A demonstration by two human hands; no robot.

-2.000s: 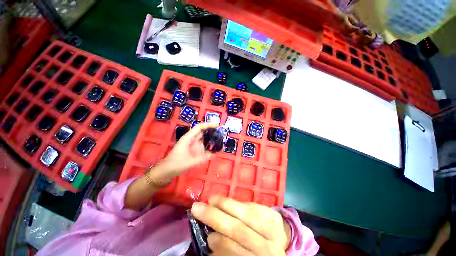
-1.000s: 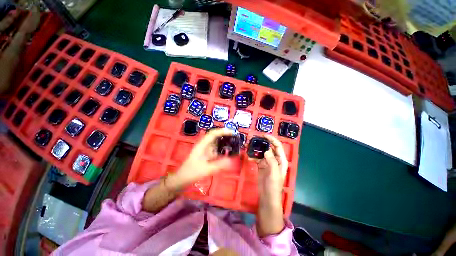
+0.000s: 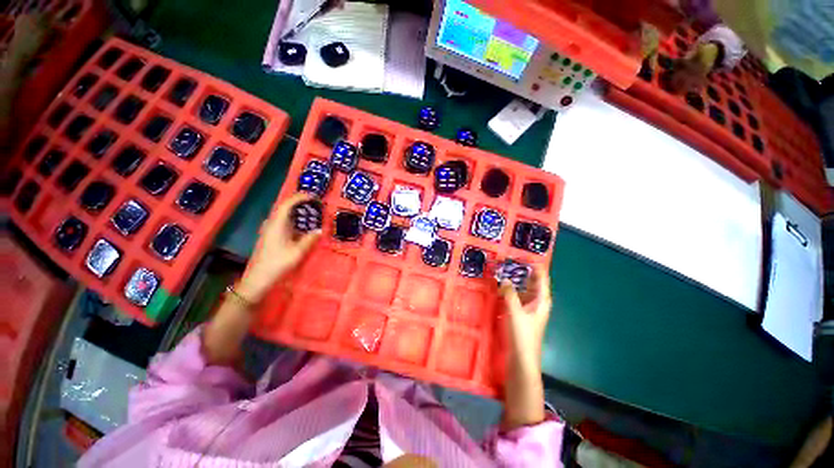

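Observation:
An orange-red compartment tray (image 3: 366,340) lies in front of me, with dark and lit watch bodies in its far rows and bare pockets in its near rows. My left hand (image 3: 279,249) is at the tray's left side with a dark watch body (image 3: 307,216) at its fingertips. My right hand (image 3: 528,311) is at the right edge, fingers on a watch body (image 3: 512,273) that shows light dots. Whether these two bodies rest in pockets is hard to tell. Several lit watch bodies (image 3: 376,216) lie over pockets and dividers.
A second filled tray (image 3: 215,251) lies at left. Behind are a notebook (image 3: 366,46) with two dark watches, a test instrument (image 3: 485,55) and two lit watches on the mat. A white sheet (image 3: 649,196), a clipboard (image 3: 791,274) and raised trays (image 3: 681,137) with another person's hand (image 3: 700,64) are at right.
My hands have moved apart from the tray's middle, the left to the left side and the right to the right edge, each with a watch body. Another person's hand has appeared at upper right.

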